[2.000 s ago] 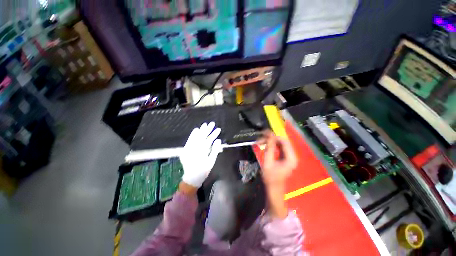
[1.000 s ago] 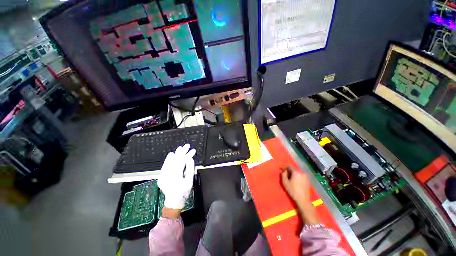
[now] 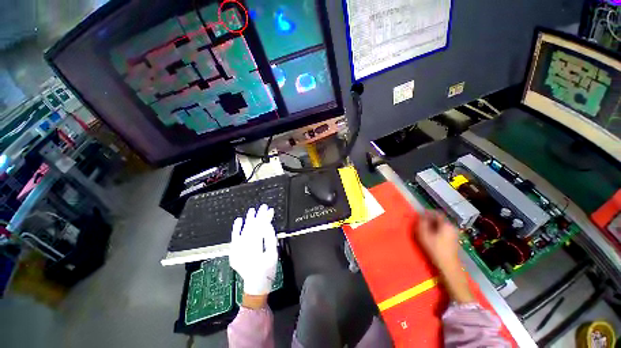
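Note:
My left hand wears a white glove, with its fingers apart over the front edge of the black keyboard. My bare right hand is slightly blurred at the right edge of the red mat, beside the metal rail. Its fingers look bent; whether it holds something small cannot be told. The large green circuit board lies on the rails to the right, component side up, with ribbed heatsinks and dark red coils. The large monitor shows a board image with a red circle.
The mouse lies right of the keyboard, beside a yellow-edged folder. Small green boards sit in a black tray below the keyboard. A second monitor stands at the right. A yellow ring-shaped thing is at the lower right.
The view has shifted. My right hand has moved from near the keyboard's right end across the mat to the rail. My left hand stays at the keyboard's front. A red circle now shows on the large monitor.

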